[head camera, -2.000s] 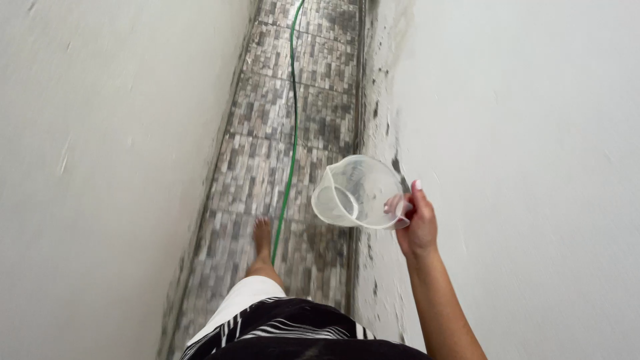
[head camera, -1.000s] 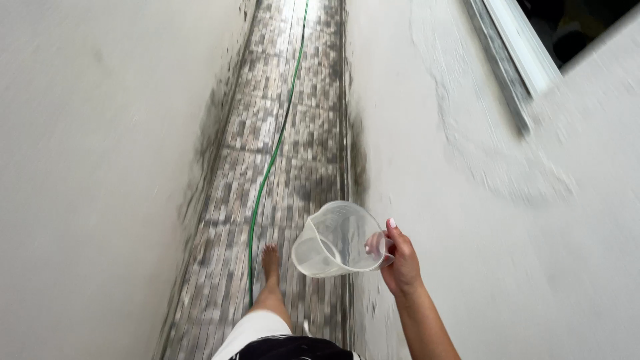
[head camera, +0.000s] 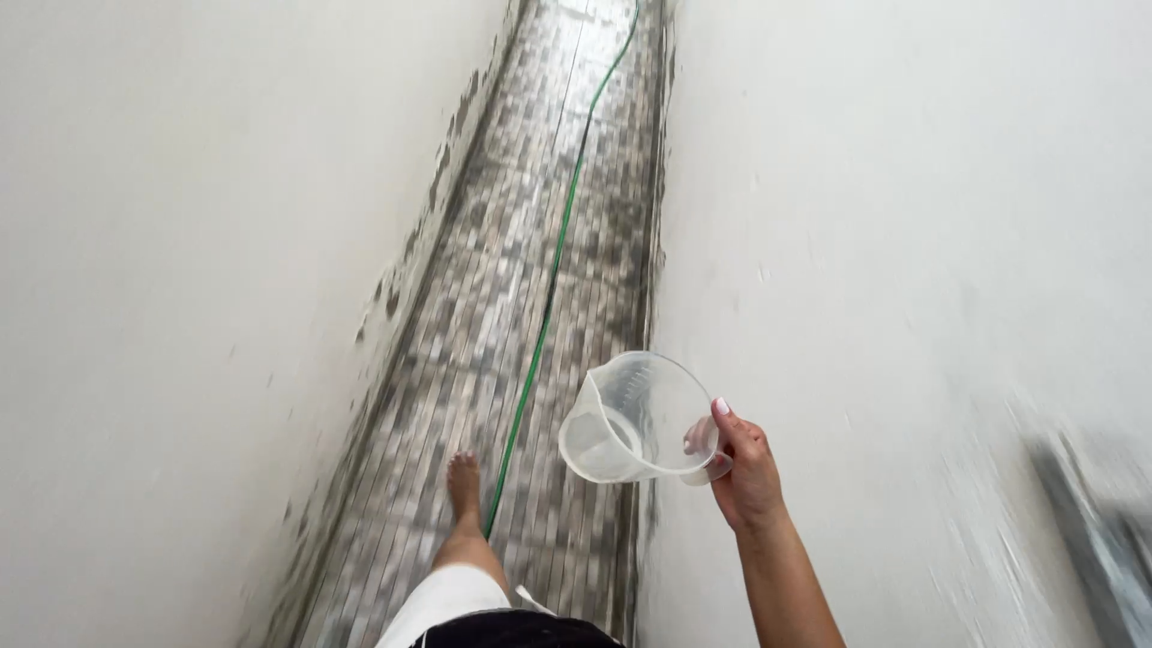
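Note:
My right hand (head camera: 749, 472) grips the handle of a translucent plastic measuring jug (head camera: 641, 418), right of centre in the head view. The jug is tilted, with its spout to the left and graduation marks on its wall. No liquid can be made out in it. It is held above the right edge of the tiled floor, beside the right wall. My left hand is out of view.
A narrow passage of patterned tiles (head camera: 486, 297) runs between a pale left wall (head camera: 198, 270) and right wall (head camera: 900, 225), both stained low down. A green hose (head camera: 560, 243) lies along it, beside my bare foot (head camera: 463, 481). A blurred frame (head camera: 1080, 531) is at lower right.
I have moved forward along the passage with the jug still in my right hand. The window-like frame, at upper right one second ago, is now at lower right.

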